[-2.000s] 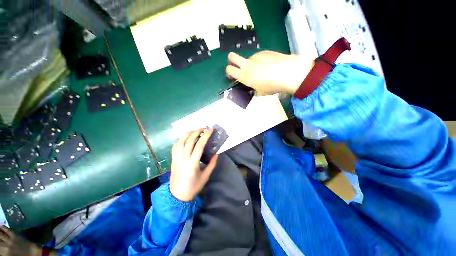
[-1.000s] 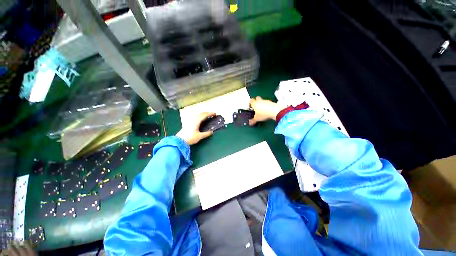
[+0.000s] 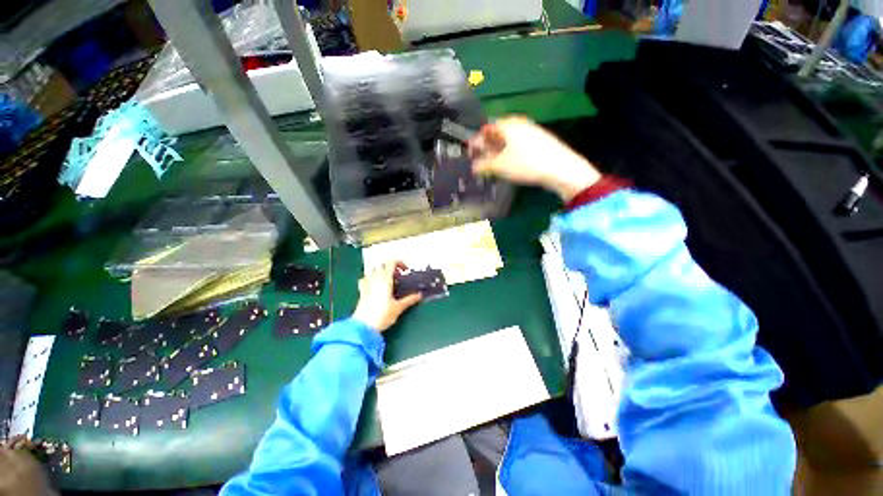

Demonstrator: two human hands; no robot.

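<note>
My left hand (image 3: 378,294) is on a black board (image 3: 423,283) at the front edge of the far white-yellow sheet (image 3: 473,254); its fingers hold the board's left end. My right hand (image 3: 518,153), blurred, is raised over the clear stacked tray (image 3: 350,208), with its fingertips on another black board (image 3: 453,176) at the tray's right side. Blur hides whether this board touches the tray. Other black boards show in the tray pockets. A bare white sheet (image 3: 463,387) lies at the near table edge.
Loose black boards (image 3: 218,385) lie at the left, beside yellow-edged sheets and clear trays (image 3: 200,276). A grey metal post (image 3: 254,126) stands left of the tray stack. White perforated panels (image 3: 593,378) are at right. Black material (image 3: 716,223) lies beyond. Another person's hand (image 3: 21,473) shows at lower left.
My right hand has moved from the far sheet up to the tray with a board. My left hand stays at its board. Earlier, both hands were at the near sheet. The view has tilted up.
</note>
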